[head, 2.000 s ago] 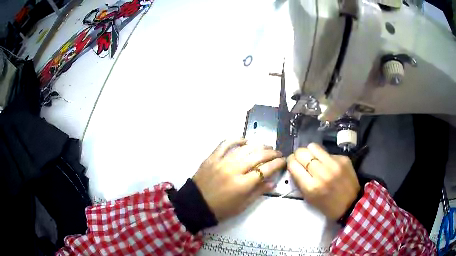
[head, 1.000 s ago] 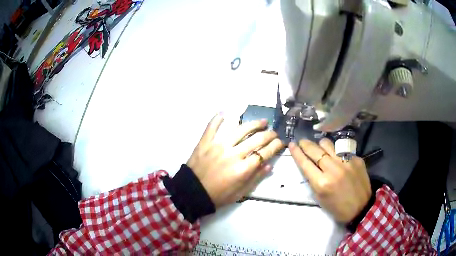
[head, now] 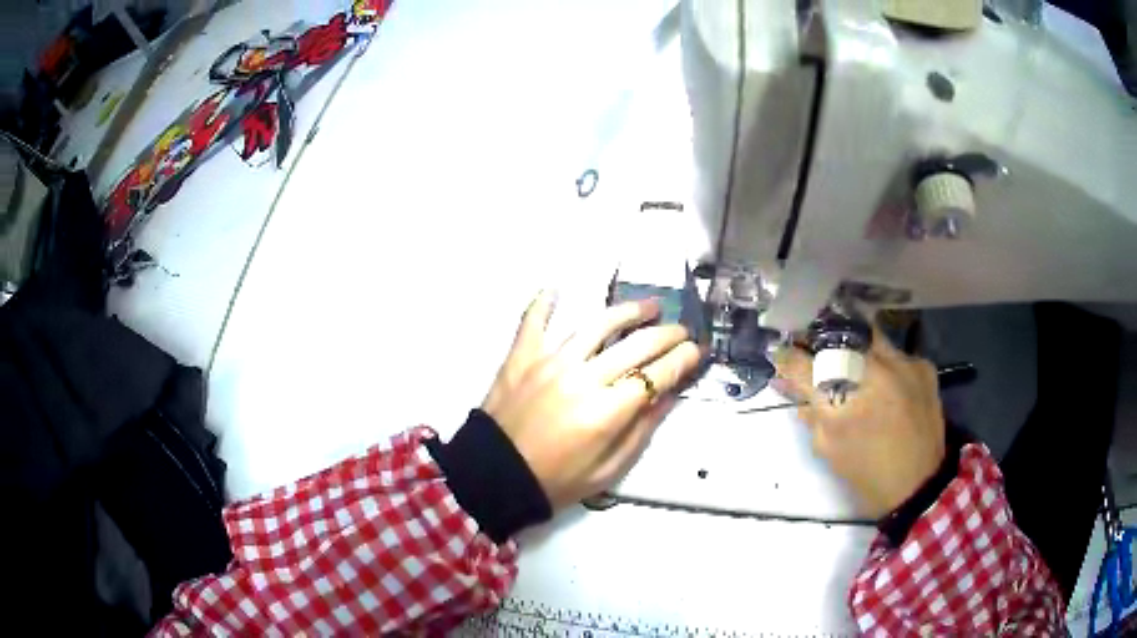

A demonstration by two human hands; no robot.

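Observation:
The off-white sewing machine head (head: 860, 162) stands at the upper right. Its presser foot and needle (head: 738, 318) are over the end of a dark garment piece (head: 701, 334), of which only a small part shows at the foot. My left hand (head: 592, 399) lies flat left of the foot, fingertips on the silver plate (head: 652, 299) and the cloth edge. My right hand (head: 873, 418) is right of the foot, partly hidden behind the pale tension knob (head: 838, 370). A slim dark tool (head: 956, 373) sticks out beside it; its hold is unclear.
A black garment pile (head: 94, 436) lies at the left edge. Embroidered floral trim (head: 256, 87) lies upper left. Ruler marks (head: 599, 619) run along the front edge. Blue-handled scissors (head: 1118, 576) are at the lower right. Dark cloth (head: 1070, 424) lies right of the machine.
My right hand has moved right, away from my left hand and behind the knob. My left hand has shifted slightly up and its fingers are more spread. Less cloth shows in front of the foot.

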